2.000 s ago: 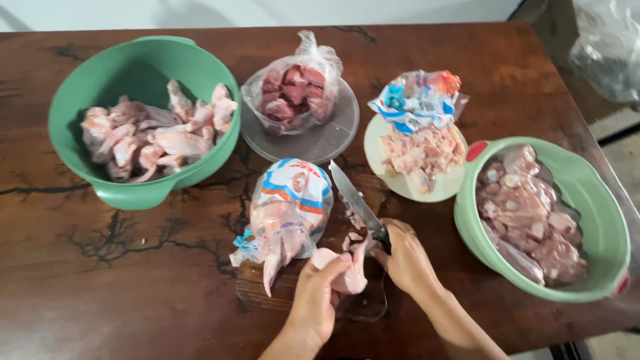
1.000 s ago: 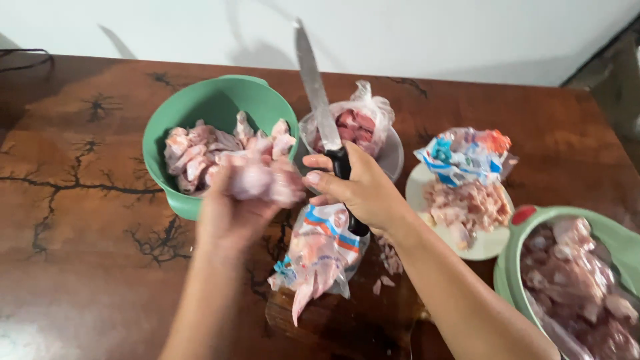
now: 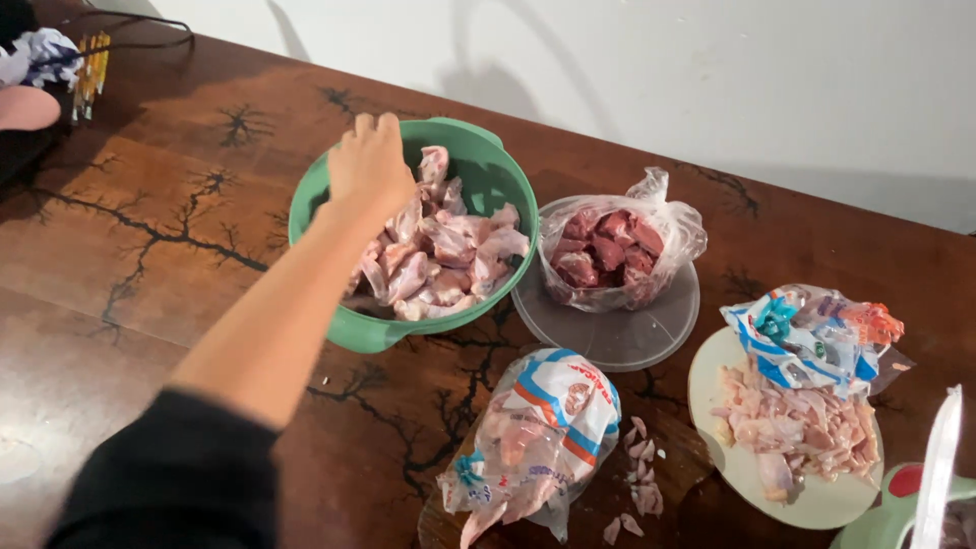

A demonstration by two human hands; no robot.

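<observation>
My left hand [image 3: 370, 164] reaches over the back left rim of a green plastic bowl [image 3: 507, 179], its fingertips hidden; whether it holds anything does not show. Raw chicken pieces [image 3: 450, 248] fill much of this bowl. My right hand is out of view, while a knife blade [image 3: 938, 465] stands up at the lower right edge. A printed plastic bag of chicken [image 3: 545, 442] lies at the near middle, beside small scraps of chicken skin or fat [image 3: 644, 476] on a dark wooden board [image 3: 686, 450].
A knotted clear bag of red meat chunks [image 3: 610, 248] rests on a clear plastic lid [image 3: 610, 343]. To the right, a pale plate [image 3: 820, 507] bears chicken trimmings [image 3: 797, 419] and a crumpled printed bag [image 3: 816, 335]. Part of another green bowl [image 3: 877, 526] shows at lower right.
The view has swung left. My left hand has moved from in front of the green bowl, where it held chicken, to over its back left side. My right hand has left the view.
</observation>
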